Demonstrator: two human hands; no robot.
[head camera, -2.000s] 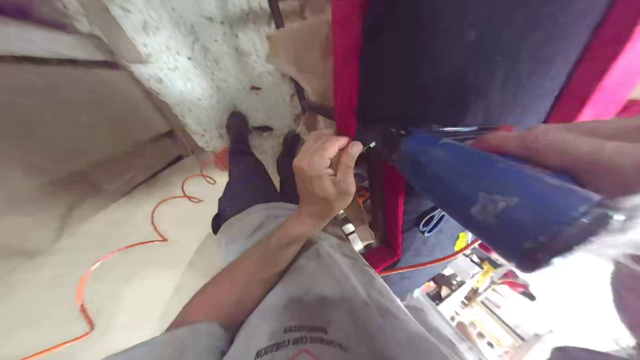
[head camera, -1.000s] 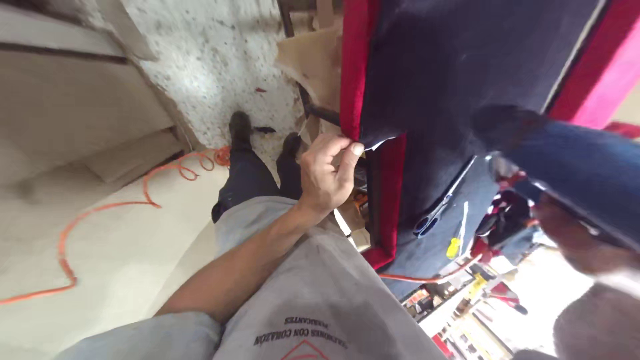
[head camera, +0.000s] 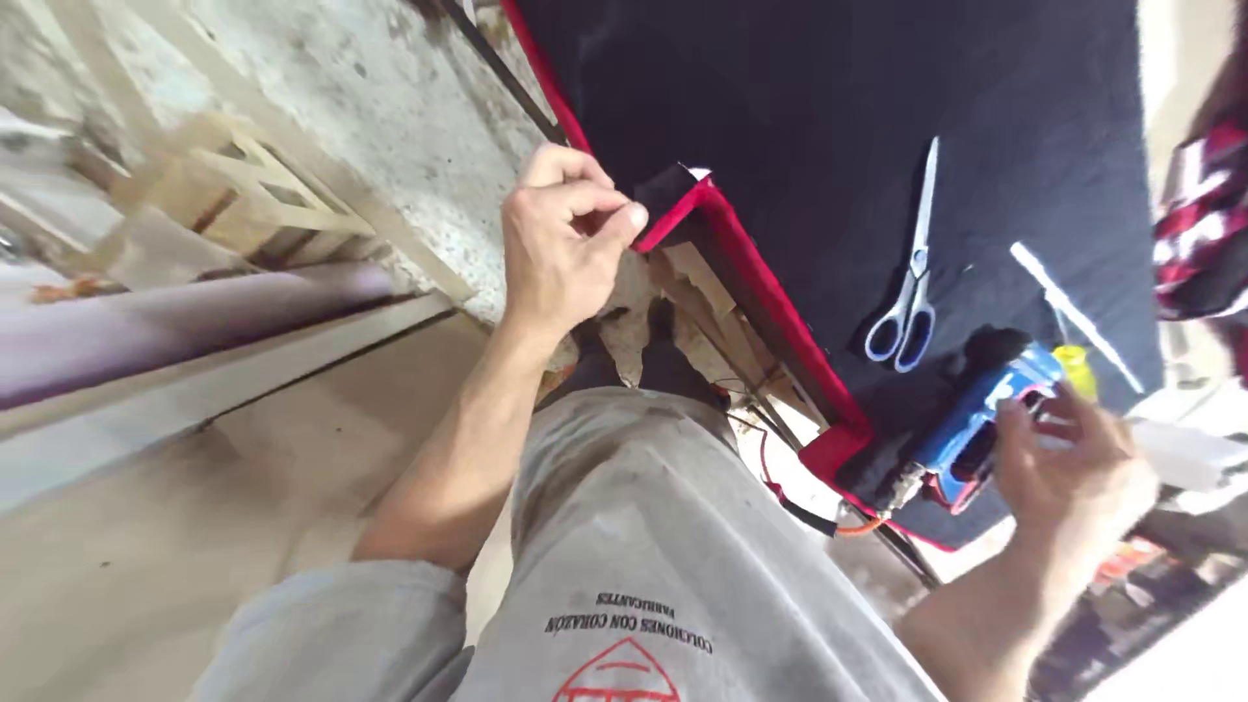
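My left hand (head camera: 570, 234) pinches the edge of the fabric at a corner of the red border (head camera: 673, 216), beside a notch in the black-covered panel (head camera: 829, 117). Over the panel's near right end, my right hand (head camera: 1068, 458) is at a blue pneumatic stapler (head camera: 990, 414), its fingertips touching the body. An orange hose (head camera: 860, 528) joins the tool's fitting. Scissors with blue-grey handles (head camera: 912, 283) lie on the black fabric, blades pointing away from me. Whether the right fingers still bear the stapler's weight is hard to tell.
A white strip (head camera: 1077, 317) and a small yellow object (head camera: 1075, 372) lie right of the scissors. Left of me are a long pale purple roll (head camera: 195, 317) and a wooden frame piece (head camera: 273, 180). The panel rests on a dark metal support (head camera: 502, 73).
The blue stapler, near my left hand two seconds ago, has moved away to the panel's near right end with my right hand. My left hand stays at the fabric edge. The view has turned.
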